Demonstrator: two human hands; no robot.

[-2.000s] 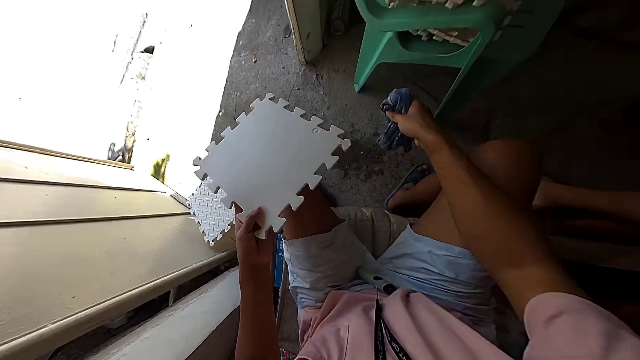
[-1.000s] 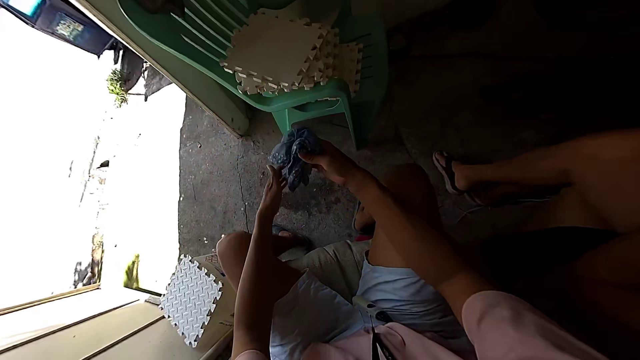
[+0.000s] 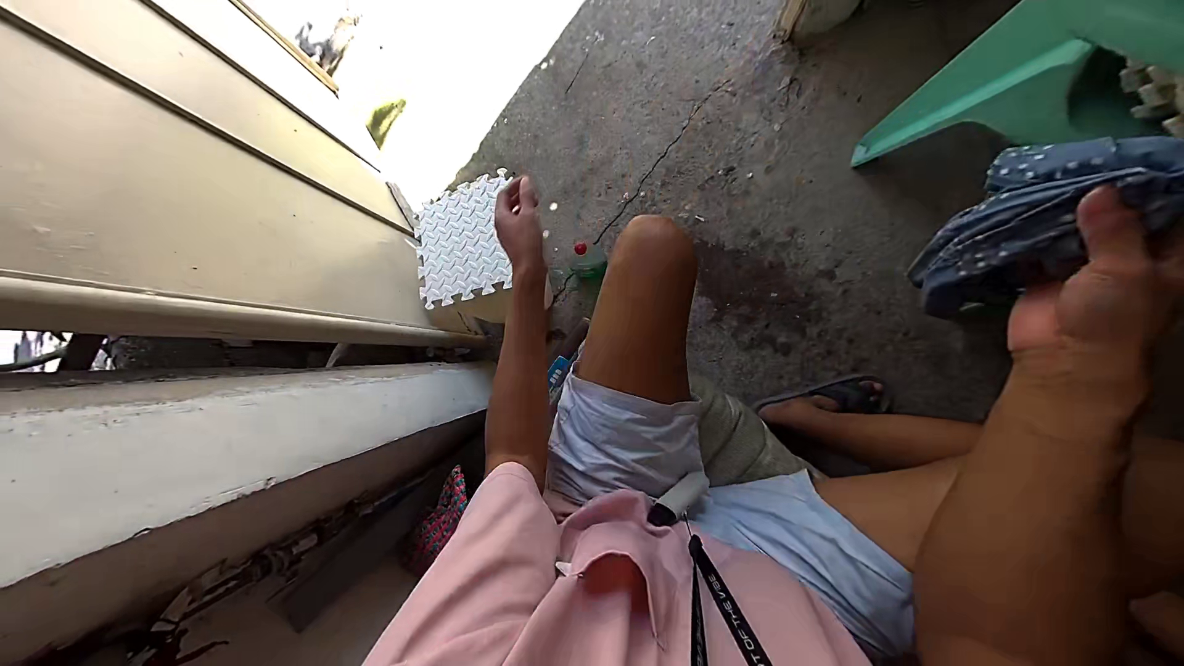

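Note:
A bunched blue patterned cloth [image 3: 1045, 213] is gripped in my right hand [image 3: 1101, 277] at the right side. My left hand [image 3: 520, 208], its fingers curled, is at the right edge of a white interlocking foam mat tile [image 3: 462, 240] with a raised tread pattern. Whether its fingertips touch or hold the tile cannot be told. The tile lies on top of a pale box-like support [image 3: 490, 307]. Beyond the cloth, the toothed edges of more foam tiles [image 3: 1156, 92] show at the green plastic chair.
The green plastic chair [image 3: 980, 92] stands at the upper right. A bottle with a red cap [image 3: 586, 261] is on the cracked concrete floor [image 3: 703, 120] by my knee. A cream panelled wall [image 3: 185, 185] and a white ledge [image 3: 231, 444] run along the left.
Two seconds ago my left hand held a smooth white tile; one second ago both hands were together at the cloth and tiles lay on the chair. Now my hands are far apart, the cloth in the right.

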